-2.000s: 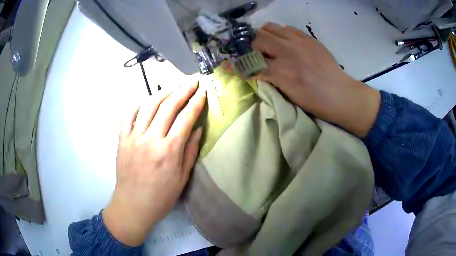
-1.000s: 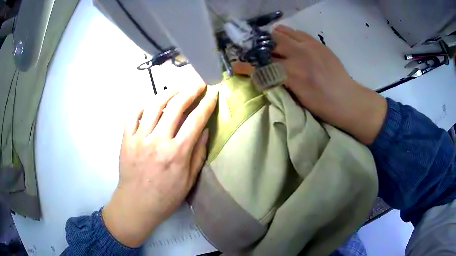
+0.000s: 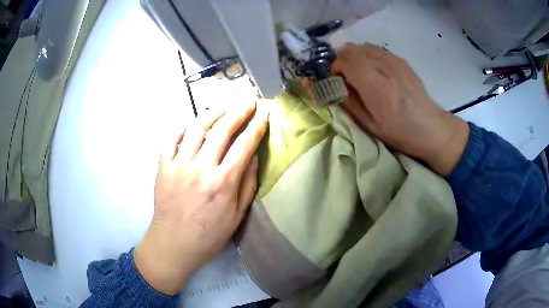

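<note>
A sage-green garment piece with a grey-brown band lies bunched in front of the sewing machine head. Its olive facing runs up to the lit needle area, where the presser foot is hard to make out. My left hand lies palm down, fingertips close to the needle area, holding the facing's left edge. My right hand holds the piece at the upper right, behind the knurled knob; its fingertips are partly hidden.
Long green lengths with grey-brown ends lie at the table's left. Small dark metal tools lie at the far right by a red stick. Printed ruler marks show on the white table's front edge. Blue plaid cloth shows below.
The view has shifted, so the machine head, hands and piece appear farther right. Both hands keep nearly the same hold, with the left fingertips still beside the needle area.
</note>
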